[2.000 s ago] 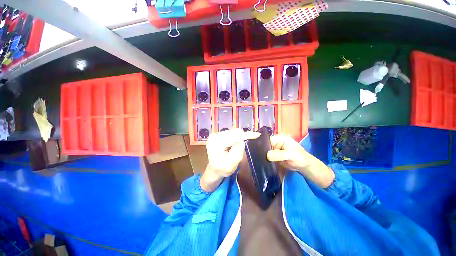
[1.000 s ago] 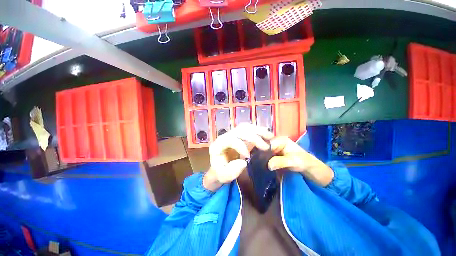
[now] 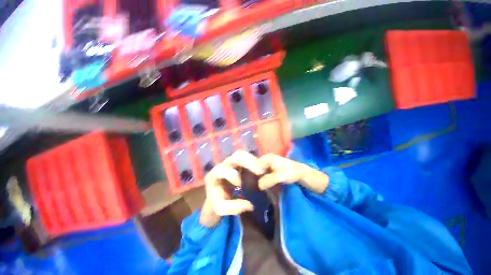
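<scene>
A dark smartphone [image 3: 255,200] is held over my brown-clad lap. My left hand [image 3: 229,183] grips its left side and top end with curled fingers. My right hand [image 3: 282,173] grips its upper right side. The fingers hide the phone's top end, and I cannot tell whether a small item is pinched there. The red-orange phone tray [image 3: 219,132] lies just beyond my hands, with silvery-grey phones in two rows of slots and one bare slot at the near right. The picture is blurred.
Stacked red-orange trays [image 3: 75,182] stand at the left, another tray [image 3: 430,69] at the right. White pieces [image 3: 316,110] lie on the green mat. A blue parts bin [image 3: 350,138] and a brown cardboard box [image 3: 172,220] sit below the bench edge. Blurred clips [image 3: 186,20] hang at the upper shelf.
The view has turned and shifted, so the bench appears tilted. Both hands still hold the phone; my left fingers are more curled around its top than two seconds ago.
</scene>
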